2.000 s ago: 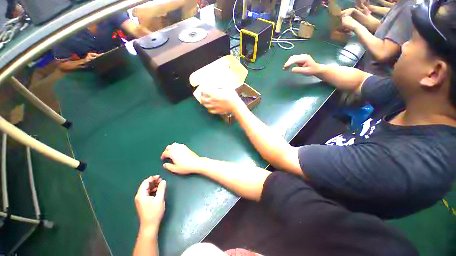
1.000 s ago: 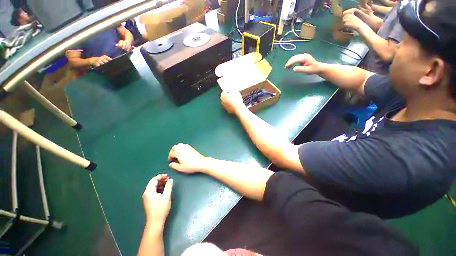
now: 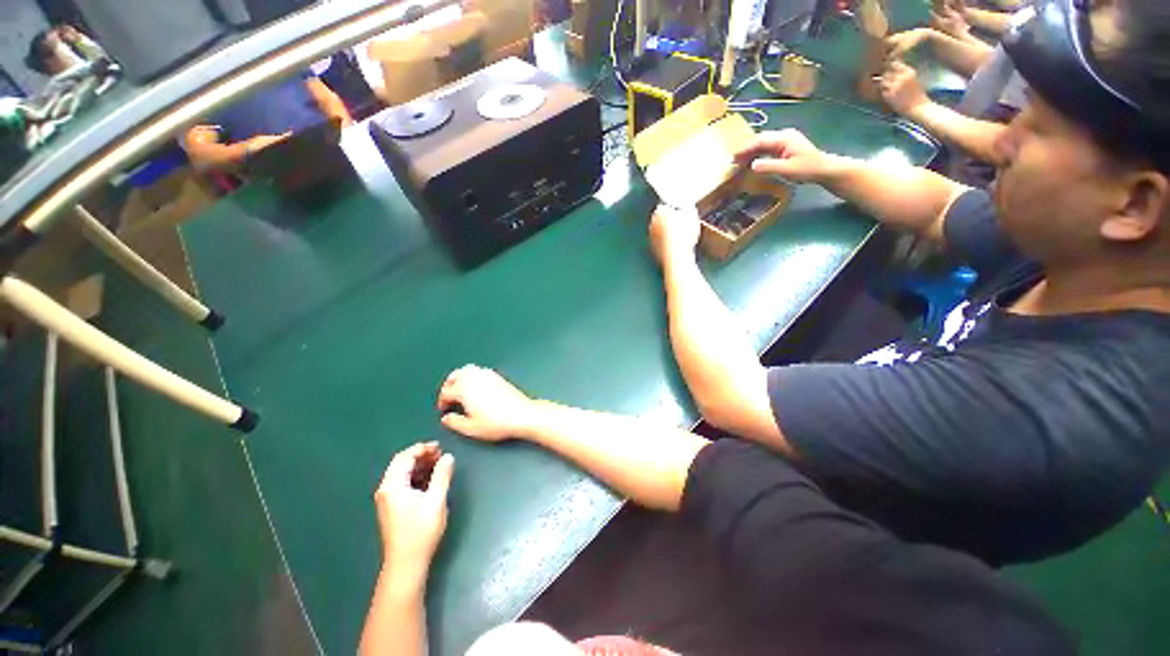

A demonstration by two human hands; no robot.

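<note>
My left hand [image 3: 413,502] rests on the green bench top [image 3: 347,346], palm turned inward, fingers curled and apart from the thumb, with a dark reddish shadow between them and no clear object. My right hand [image 3: 483,404] lies on the bench just beyond it, loosely curled, its palm side hidden. Farther off, an open small brown mailer box [image 3: 744,221] holds dark items, with its pale lid [image 3: 693,156] raised. A neighbouring worker's hand [image 3: 675,233] is at the box's near side, and the other hand [image 3: 785,155] is at the lid.
A large black box-shaped unit [image 3: 513,180] with two discs on top stands across the bench. A yellow-and-black device [image 3: 670,96] and cables are behind the mailer box. The neighbouring worker [image 3: 949,423] sits close on the right. Pale pipe frames [image 3: 128,352] stand at left. Another person sits opposite.
The neighbouring worker's mailer box has moved right, away from my hands, and that worker's other hand has come to its lid. My hands keep their pose; they shift slightly right in view.
</note>
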